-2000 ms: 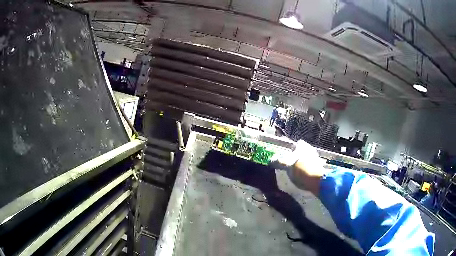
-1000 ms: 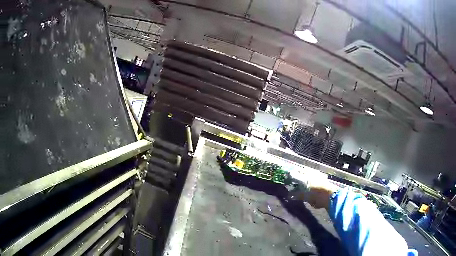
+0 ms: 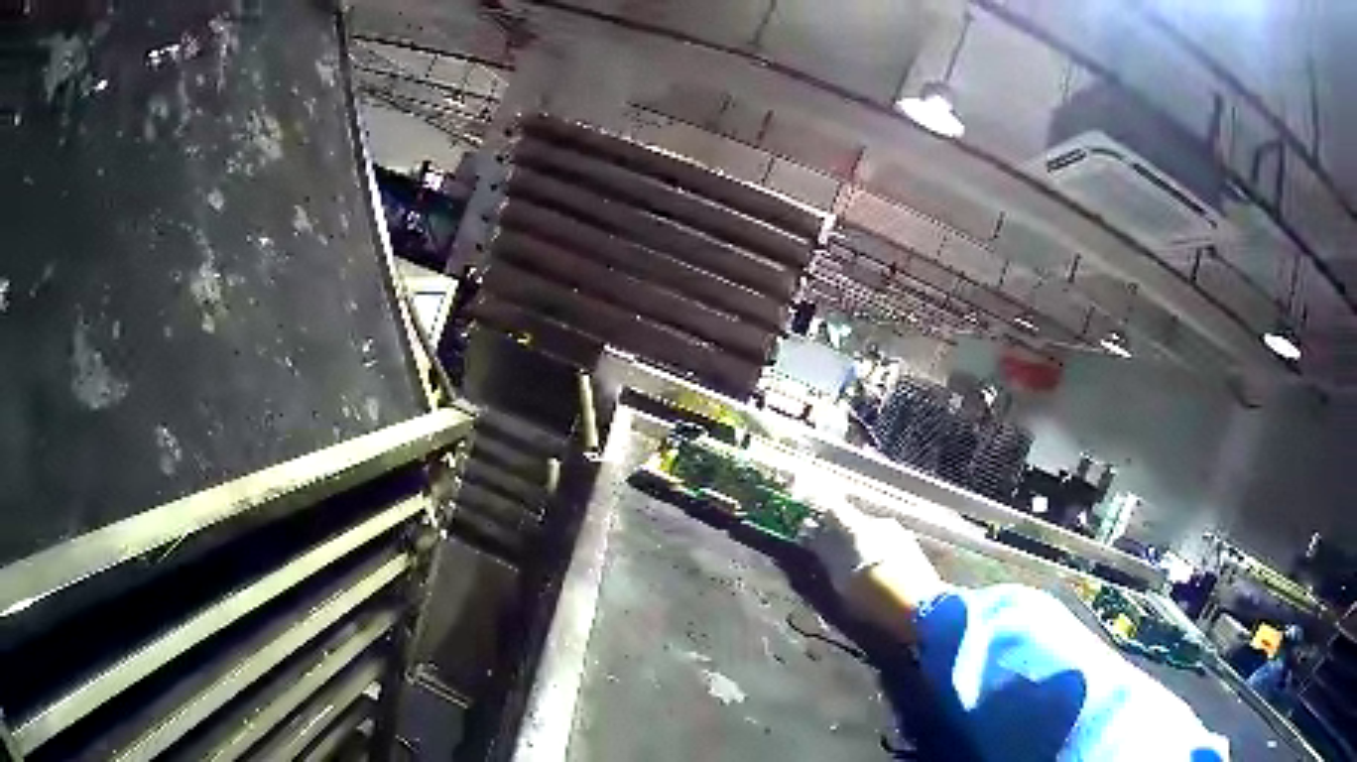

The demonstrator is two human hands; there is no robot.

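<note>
A green circuit board (image 3: 732, 485) with raised components lies along the far rim at the far left corner of a scuffed dark tray (image 3: 677, 610). My right hand (image 3: 856, 548), in a pale glove and blue sleeve, grips the board's right end; the fingertips are blurred in glare. The board looks down on the tray or very close to it. My left hand is not in view.
Another green board (image 3: 1143, 622) lies at the tray's right. A rack (image 3: 238, 521) with pale-edged shelves and a dark scuffed panel (image 3: 194, 268) stands at the left. A stack of shelves (image 3: 640, 246) is behind the tray.
My right hand has brought the board lower and against the far rim, and its shadow is now close beneath it. The view has shifted, showing more of the board at the right.
</note>
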